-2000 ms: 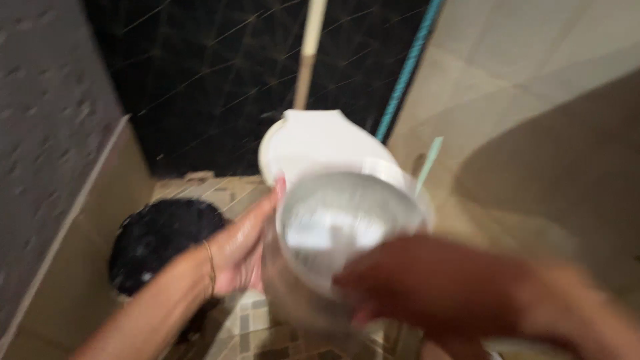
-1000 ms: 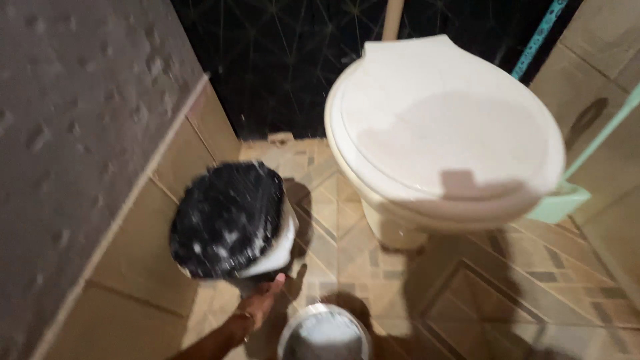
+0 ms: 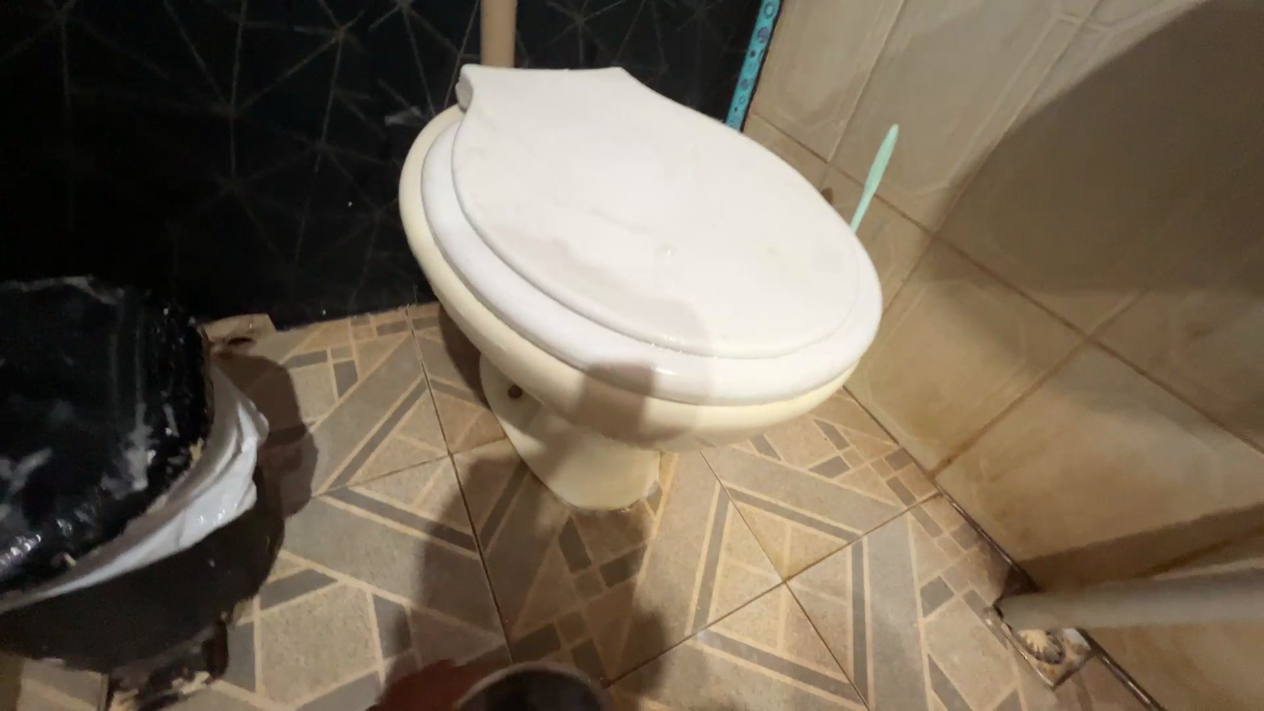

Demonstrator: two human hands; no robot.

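Observation:
At the bottom edge, a small dim part of my left hand shows, against or right beside the left side of a round metal pot. Only the pot's upper rim is in view, and my fingers cannot be made out. My right hand is out of view. Beyond the pot stands a toilet with its white lid down and wet-looking marks on it. To the left is a bin with a black lid bearing whitish smears and a white plastic liner hanging out below.
A light green brush handle rises behind the toilet on the right. A pole and a turquoise perforated strip stand at the back. A pale pipe runs above a floor drain at lower right. Patterned tiles cover the floor.
Two seconds ago both hands were at the metal pot, raised before the toilet. One second ago the pot was lower and my left hand was beside the bin. The view has shifted.

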